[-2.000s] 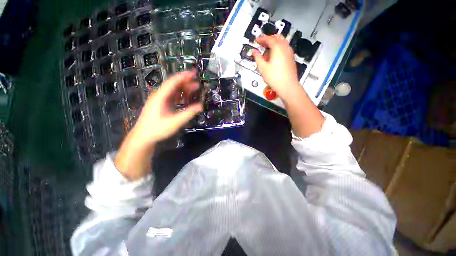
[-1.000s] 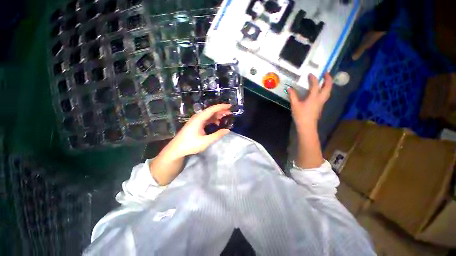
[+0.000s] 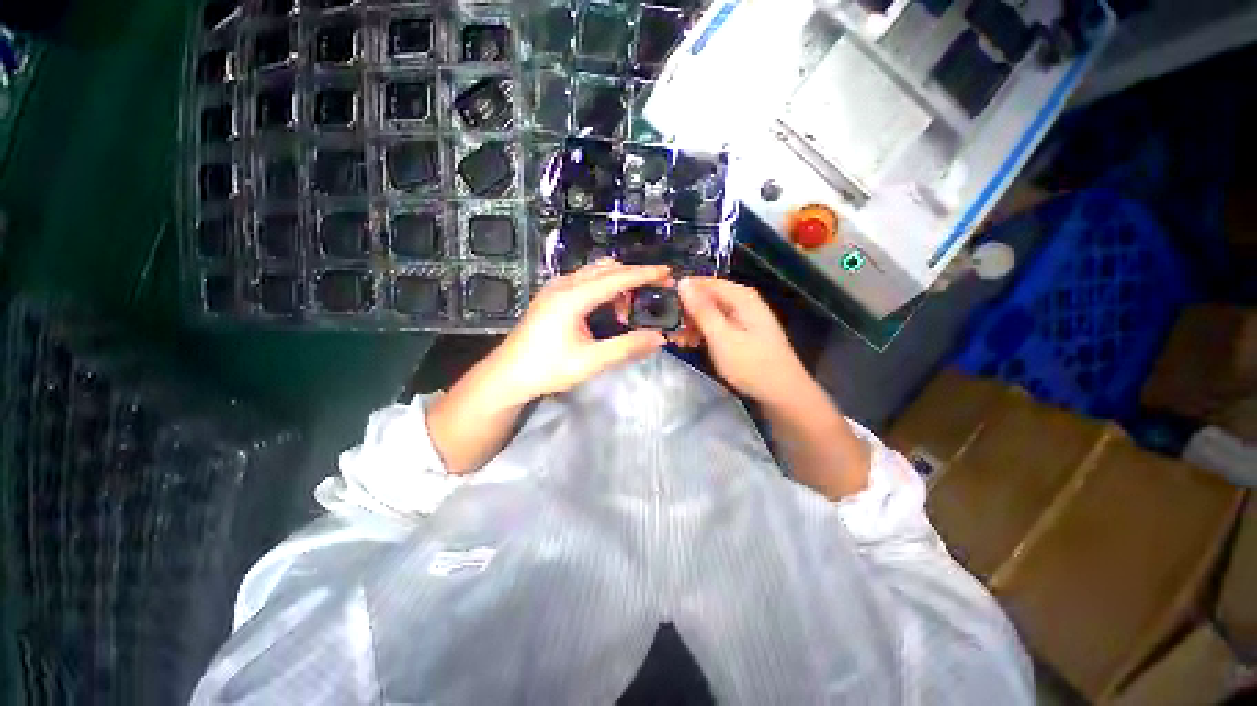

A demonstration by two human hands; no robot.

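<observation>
A black rounded-square watch housing [image 3: 655, 308] with a round central opening is held between my two hands, in front of the smock. My left hand [image 3: 579, 328] grips its left side between thumb and fingers. My right hand [image 3: 738, 334] has its fingertips at its right edge. The small glossy blister tray [image 3: 616, 218] with dark round parts lies just beyond my hands. The large blister tray [image 3: 372, 324] with many black housings lies to its left. Any small part at my fingertips is too small to tell.
The white press machine [image 3: 751, 97] stands at upper right, with a pale flat plate [image 3: 862, 117] over part of its bed, a red-orange emergency stop button [image 3: 812, 228] and a green button [image 3: 852, 261]. A blue pallet [image 3: 1068, 297] and cardboard boxes [image 3: 1075, 510] are at right. Dark stacked trays [image 3: 110, 510] are far left.
My right hand has left the machine's front edge and come to the housing beside my left hand. The pale plate now covers bed area where black fixtures showed. The view has shifted.
</observation>
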